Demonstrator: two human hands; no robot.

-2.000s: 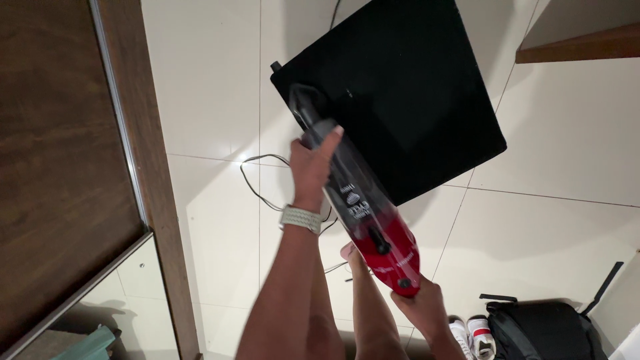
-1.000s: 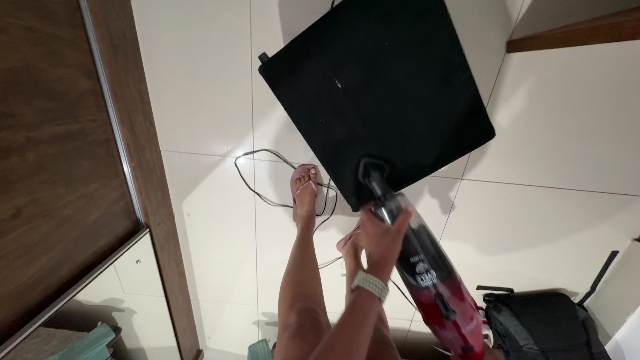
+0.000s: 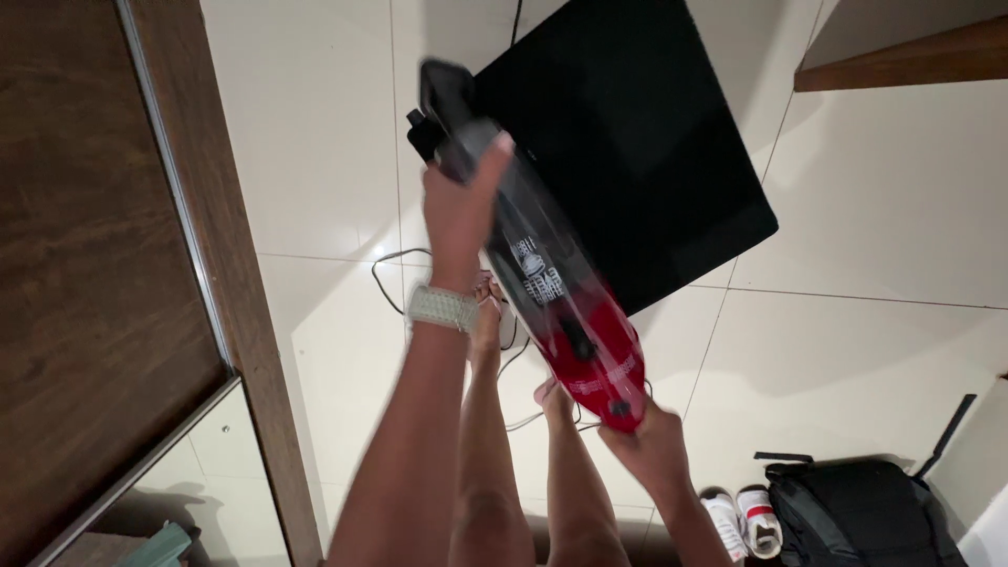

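A red and black handheld vacuum cleaner with a clear dust cup slants across the middle of the view, blurred by motion. My left hand, with a pale watch band on its wrist, grips the front part near the black nozzle. Around the red rear end is my right hand, its fingers partly hidden. Under and beyond the vacuum lies a black square flat-topped piece, and the nozzle is over its left corner; whether they touch cannot be told.
A black cord loops on the tiled floor near my feet. Dark wooden sliding panels stand at left. White shoes and a black backpack are at lower right. A wooden furniture edge juts in at upper right.
The vacuum's nozzle has moved from the black piece's near edge, one second ago, up and left to its left corner. Both hands moved with the vacuum.
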